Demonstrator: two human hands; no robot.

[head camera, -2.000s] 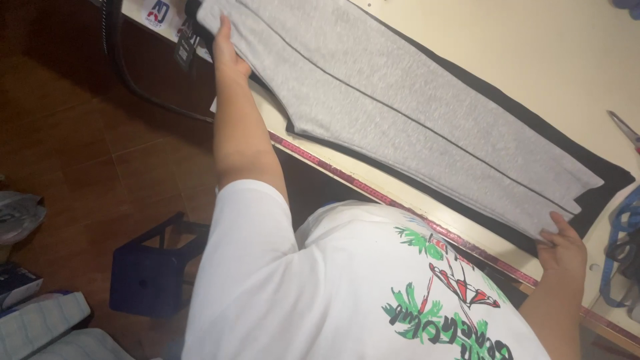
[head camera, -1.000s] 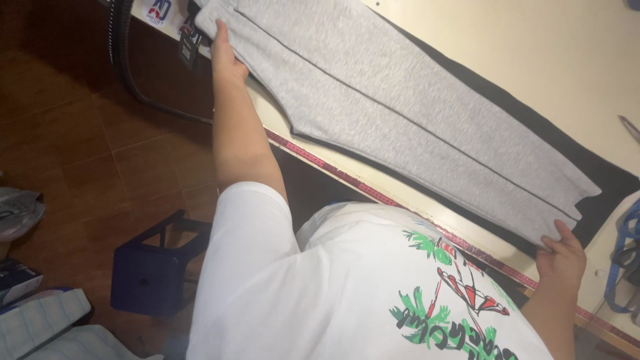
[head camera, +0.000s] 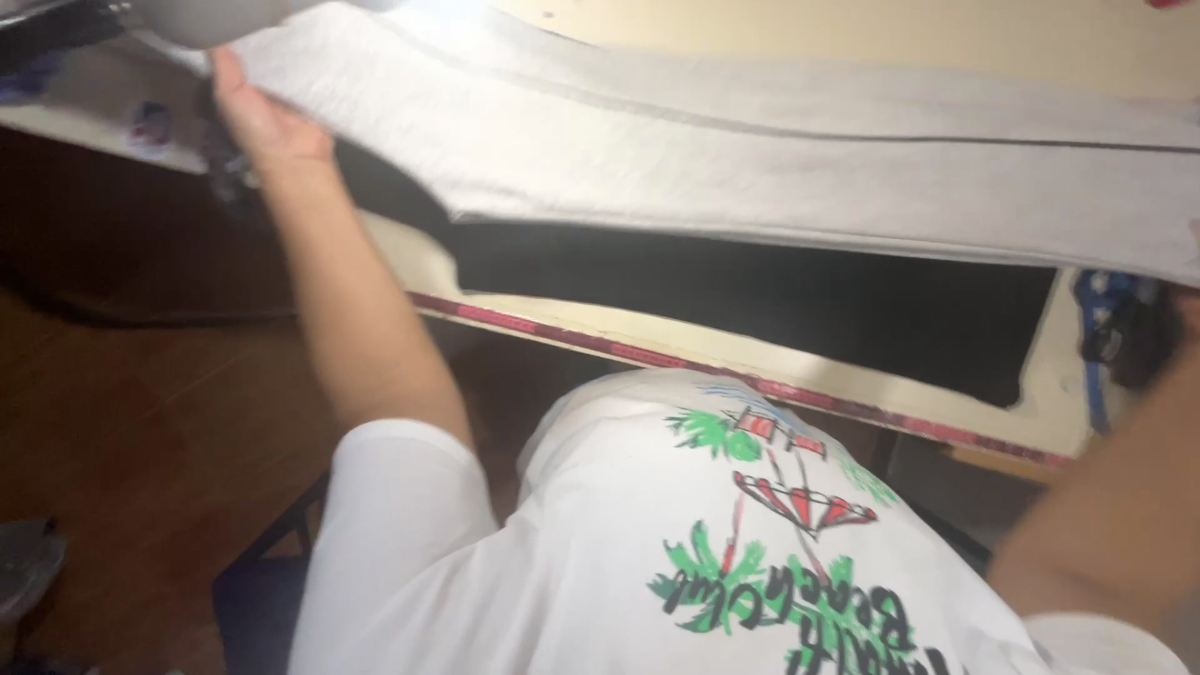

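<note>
Light grey sweatpants [head camera: 656, 159] with a dark seam line stretch across the top of the view, raised off a black garment [head camera: 750, 305] that lies flat on the cream table. My left hand [head camera: 272, 122] grips the waist end of the grey pair at the upper left. At the right edge, my right hand [head camera: 1192, 300] is mostly cut off by the frame, at the hem end of the same pair; its fingers are barely seen. A bright glare washes out the upper part of the grey cloth.
A red measuring tape [head camera: 647, 354] runs along the near edge of the table. Blue and black straps [head camera: 1111, 328] lie at the table's right. A rounded grey object [head camera: 202, 19] juts in at the top left. A dark blue stool [head camera: 262, 591] stands on the tiled floor.
The grey sweatpants, flat over the black garment before, are now lifted and shifted away from the near edge, so more black cloth shows. My hands have moved with their ends. The view has shifted.
</note>
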